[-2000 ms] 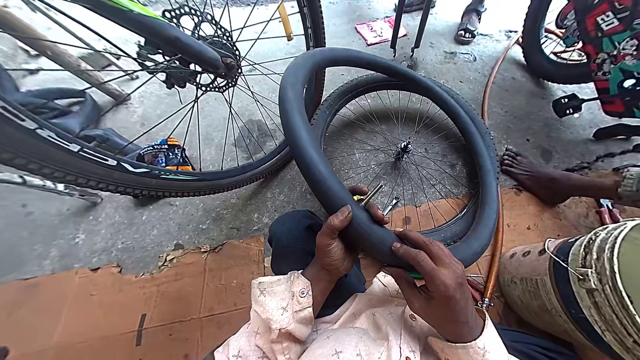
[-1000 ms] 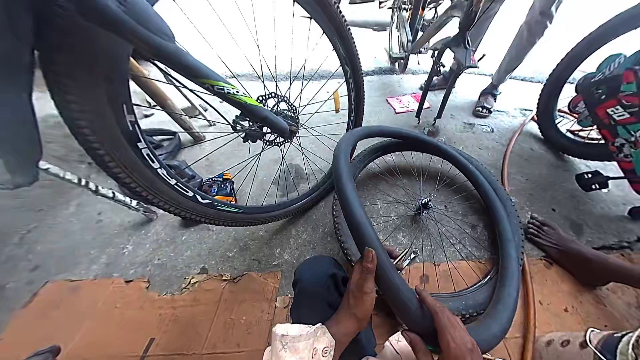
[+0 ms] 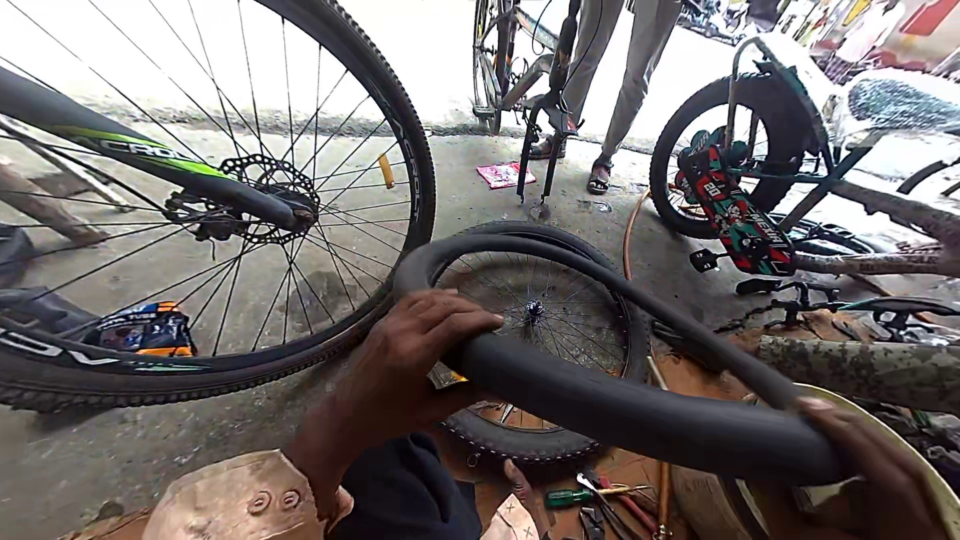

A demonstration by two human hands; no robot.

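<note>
My left hand (image 3: pixel 420 352) grips the left side of an inflated black rubber inner tube (image 3: pixel 600 394), fingers over it and thumb beneath. At the lower right, my right hand (image 3: pixel 862 465), blurred, is closed on the tube's other end, over the rim of a bucket (image 3: pixel 892 427). Under the tube, a spoked bicycle wheel with its tyre (image 3: pixel 525 446) lies on the ground. A green-handled screwdriver (image 3: pixel 568 498) and pliers (image 3: pixel 637 514) lie below the wheel.
A large bicycle wheel with a disc brake rotor (image 3: pixel 277 199) stands at the left. An orange hose (image 3: pixel 628 232) runs past the wheel on the ground. Another bicycle (image 3: pixel 810 180) is at the right. A person in trousers (image 3: pixel 630 75) stands beyond a bicycle fork (image 3: pixel 551 120).
Both hands have carried the inner tube right, from above the lying wheel to partly over the bucket. The hands are now farther apart. The view has shifted.
</note>
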